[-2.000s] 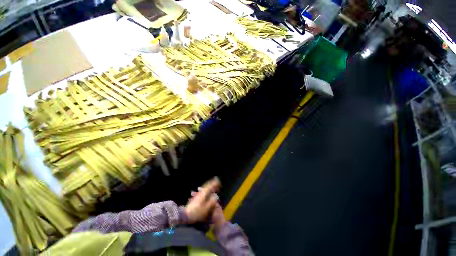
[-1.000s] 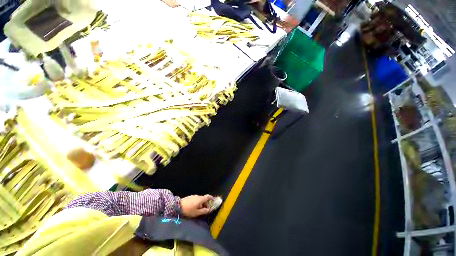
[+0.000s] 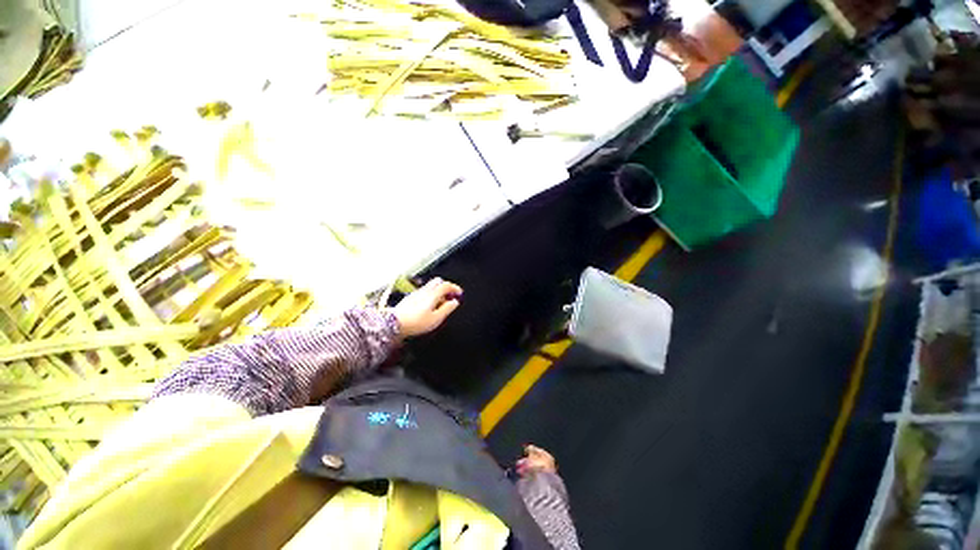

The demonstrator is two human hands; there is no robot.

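Note:
My left hand (image 3: pixel 428 308) is beside the front edge of the white table, with fingers partly bent and nothing visible in it. My right hand (image 3: pixel 537 462) is small and low near the apron, over the dark floor; whether it holds something is unclear. Crisscrossed yellow-green straps (image 3: pixel 97 279) lie at the left, partly hidden by my left sleeve. A loose pile of straps (image 3: pixel 451 70) lies farther along the table. A slim stick with a dark head, perhaps a glue brush (image 3: pixel 548 134), lies near the table's edge.
A green bin (image 3: pixel 720 161) and a round bucket (image 3: pixel 634 193) stand beyond the table edge. A pale grey stool-like seat (image 3: pixel 623 320) stands on the yellow floor line. A person's hand (image 3: pixel 704 48) shows at the far end. Shelving (image 3: pixel 919 419) runs along the right.
The view has moved forward along the table; the stool and bin appear larger. My left hand has moved up to the table edge, and the pale item at its fingertips no longer shows. My right hand has reappeared.

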